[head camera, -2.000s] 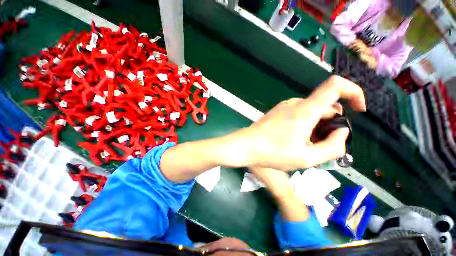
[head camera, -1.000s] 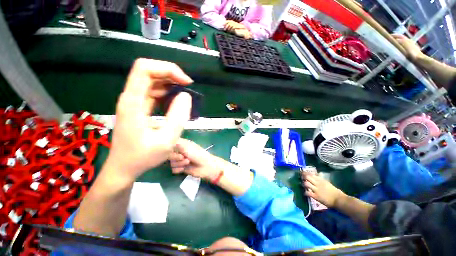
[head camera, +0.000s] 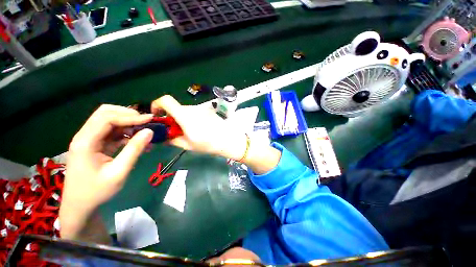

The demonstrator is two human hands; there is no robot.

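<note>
My left hand (head camera: 96,161) holds a small black housing (head camera: 156,133) between thumb and fingers, above the green bench. My right hand (head camera: 201,129) grips a red spring clamp (head camera: 171,126) against the housing's right end. The fingers hide most of both, so how far the clamp is on cannot be told. Another red clamp (head camera: 158,175) lies on the bench below, with thin dark tweezers (head camera: 174,161) beside it. White wipes (head camera: 136,228) lie at the front, and another wipe (head camera: 177,191) lies nearer the middle.
A red clamp pile (head camera: 31,208) is at left. A dispenser bottle (head camera: 225,102), blue box of pale sticks (head camera: 286,114) and panda fan (head camera: 360,78) stand right. Small units (head camera: 268,67) sit on the belt, below a black slotted tray (head camera: 219,15). A coworker's blue sleeve (head camera: 443,112) is at far right.
The view has swung right. My right hand has come up beside my left hand, now with a red clamp at the housing. The coworker's hand has left the pale item near the blue box.
</note>
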